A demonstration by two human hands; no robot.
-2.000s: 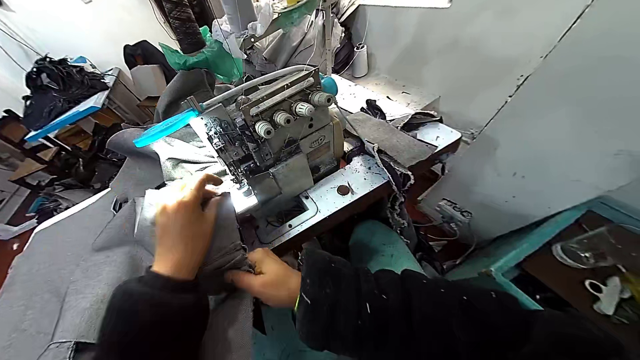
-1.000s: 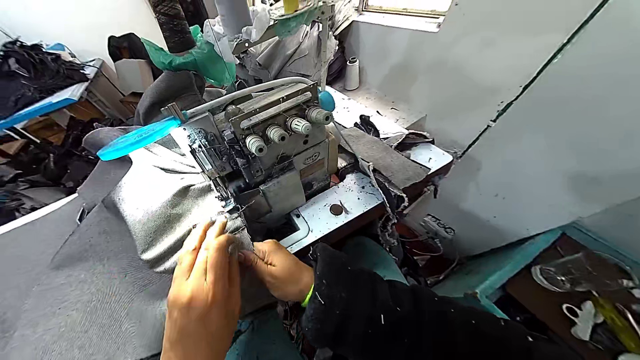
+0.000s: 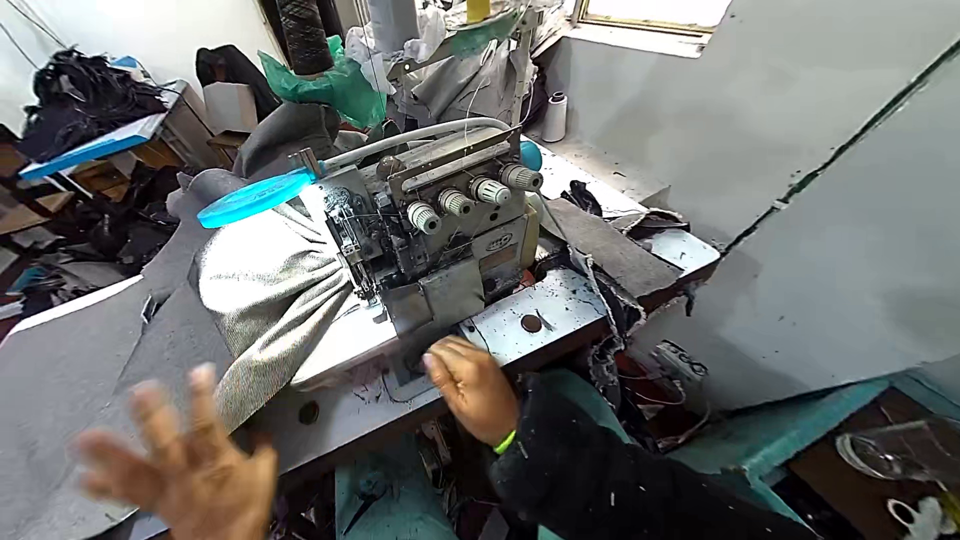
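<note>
An overlock sewing machine (image 3: 450, 225) stands on a white table, its lamp lighting the needle area. Grey fabric (image 3: 277, 300) lies bunched behind and left of the presser foot and spreads over the table's left side. My left hand (image 3: 187, 465), blurred, is at the lower left with fingers spread, over the fabric and holding nothing. My right hand (image 3: 472, 386) is loosely curled at the table's front edge, just below the machine's front cover; nothing shows in it, though its palm side is hidden.
A grey fabric strip (image 3: 615, 247) and dark scraps lie right of the machine. A thread cone (image 3: 555, 118) stands behind, near the wall. A blue-edged table (image 3: 97, 150) bears dark cloth at the far left. A teal-framed shelf (image 3: 757, 450) is at lower right.
Both hands have come off the fabric at the needle area; my left hand has moved left and opened, my right to the table's front edge. The fabric is now bunched behind the foot.
</note>
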